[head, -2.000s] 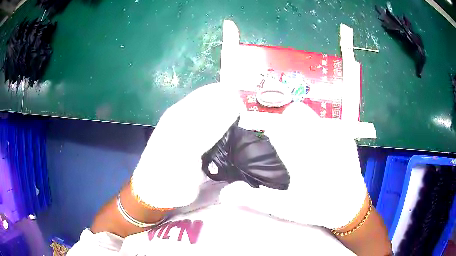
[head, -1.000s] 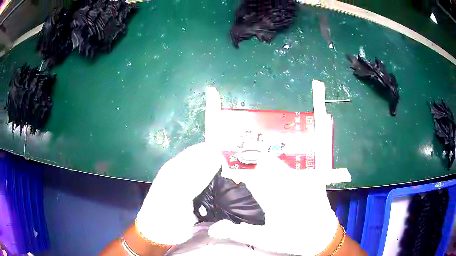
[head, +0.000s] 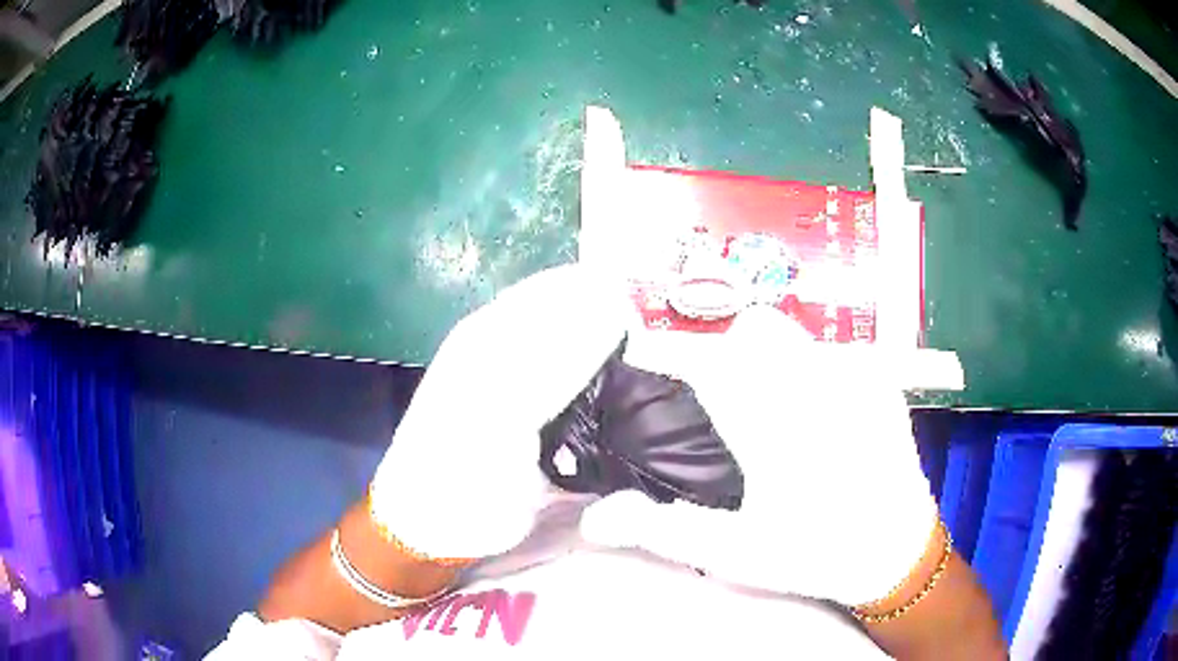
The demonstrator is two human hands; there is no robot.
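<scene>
A black moulded part (head: pixel 665 439), glossy and folded like a pouch, is held between my two white-gloved hands above my lap. My left hand (head: pixel 497 407) grips its left side, where a small pale opening shows. My right hand (head: pixel 814 458) grips its right side, with the thumb along the lower edge. Glare hides most of the fingers. Just beyond my hands lies a red printed sheet (head: pixel 762 200) with an oval ring (head: pixel 702 297) and a small green-and-white item (head: pixel 775 267) on it.
Pale strips (head: pixel 891 245) border the red sheet, and a thin stick (head: pixel 934 169) sticks out to the right. Black parts (head: pixel 97 165) are piled at the left of the green table (head: pixel 310 194); another part (head: pixel 1033 129) lies right. A blue bin (head: pixel 1053 517) is below right.
The camera view tipped up towards the far table, then mostly back down, shifting everything in the picture. My hands keep the same grip on the black part.
</scene>
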